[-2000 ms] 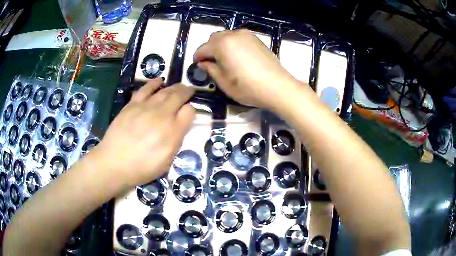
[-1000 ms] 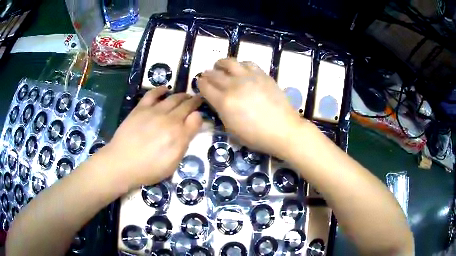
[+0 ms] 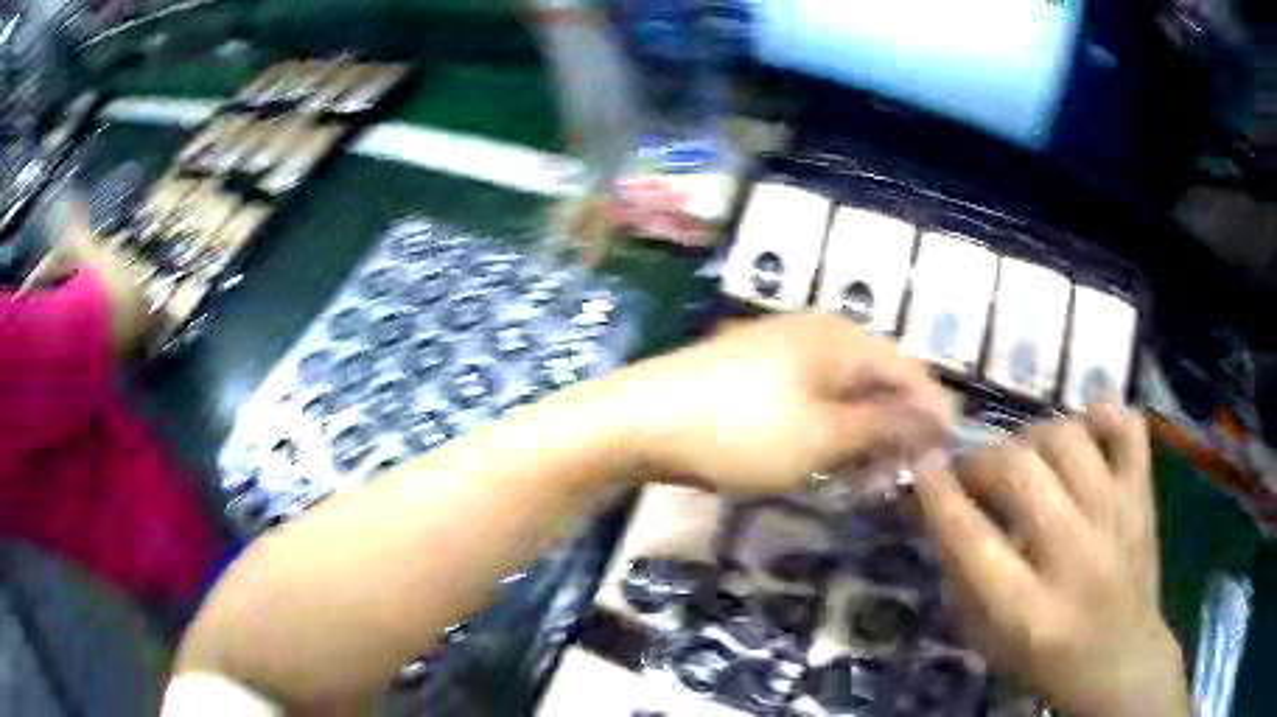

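The view is blurred. The glossy black tray (image 3: 966, 217) holds a back row of gold housings. The two leftmost bear dark rings (image 3: 768, 273); the other three show pale round areas (image 3: 1024, 359). A clear carrier sheet with black-and-silver rings (image 3: 843, 684) lies over the nearer housings. My left hand (image 3: 798, 399) is over the tray's middle, its fingertips pinched at the shiny edge of this sheet. My right hand (image 3: 1064, 546) is just right of it, fingers bent and thumb near the left fingertips; whether it grips anything is unclear.
A larger ring sheet (image 3: 434, 350) lies left of the tray. Beyond it is another loaded tray (image 3: 231, 182), with a person's pink sleeve (image 3: 98, 420) at the far left. A lit screen (image 3: 938, 49) stands behind. A red-and-white package (image 3: 665, 207) and a clear film strip (image 3: 1223, 644) flank the tray.
The view has swung left, so the tray appears further right. Both hands have left the second back-row housing, whose dark ring now shows, and moved nearer over the ring sheet's far edge.
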